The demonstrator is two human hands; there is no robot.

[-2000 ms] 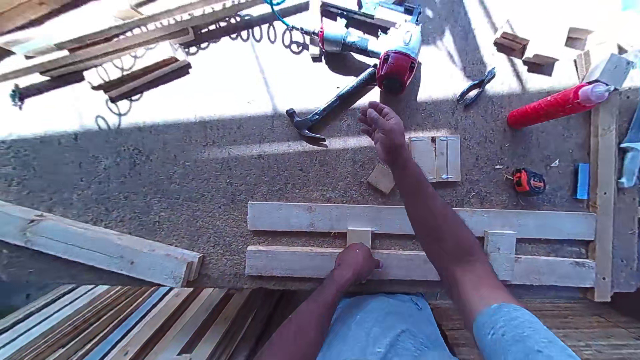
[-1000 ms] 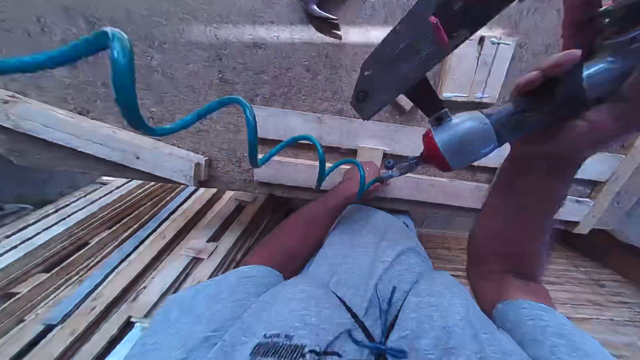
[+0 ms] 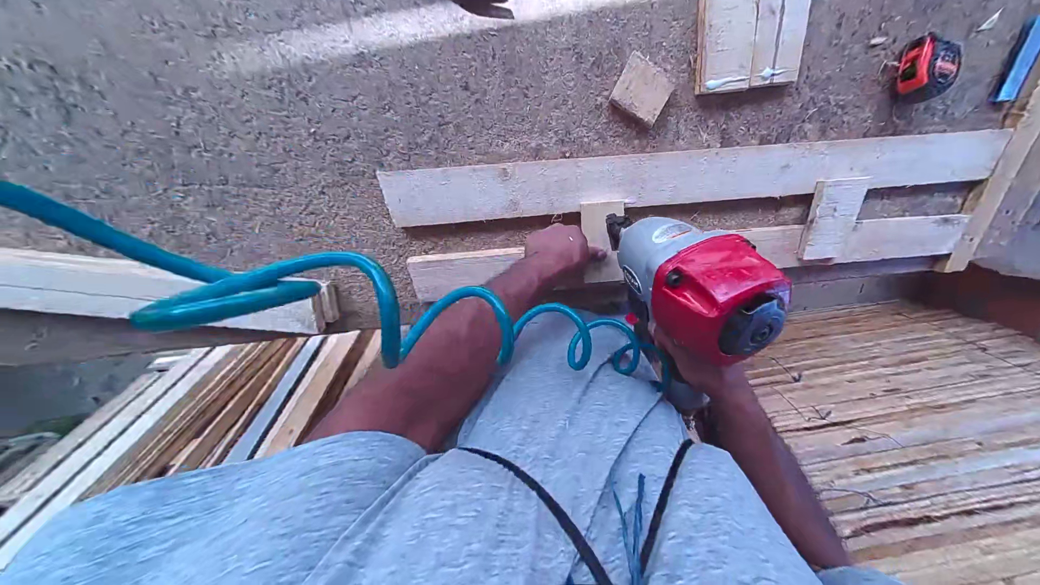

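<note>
A red and grey pneumatic nail gun [image 3: 703,284] is held by its handle in my right hand [image 3: 691,361], whose fingers are partly hidden under the tool. Its nose is over a short wooden block [image 3: 601,223] that lies across the lower of two long boards. My left hand [image 3: 561,252] presses on the lower board [image 3: 467,272] and the block's left side. Parallel to it runs the upper board [image 3: 691,175]. Another short block [image 3: 835,218] crosses the lower board farther right. A teal coiled air hose [image 3: 370,264] stretches over my left forearm to the gun.
A loose wood square [image 3: 642,88], a pair of pale blocks with white glue [image 3: 751,45] and a red and black tape measure [image 3: 929,67] lie beyond the boards. A crosswise board [image 3: 995,191] stands at the right, a beam [image 3: 154,288] at the left. Stacked slats [image 3: 918,422] are nearest me.
Two seconds ago my right hand was empty and the nail gun lay at the back. One second ago the gun was raised at the right; now its nose is at the short block.
</note>
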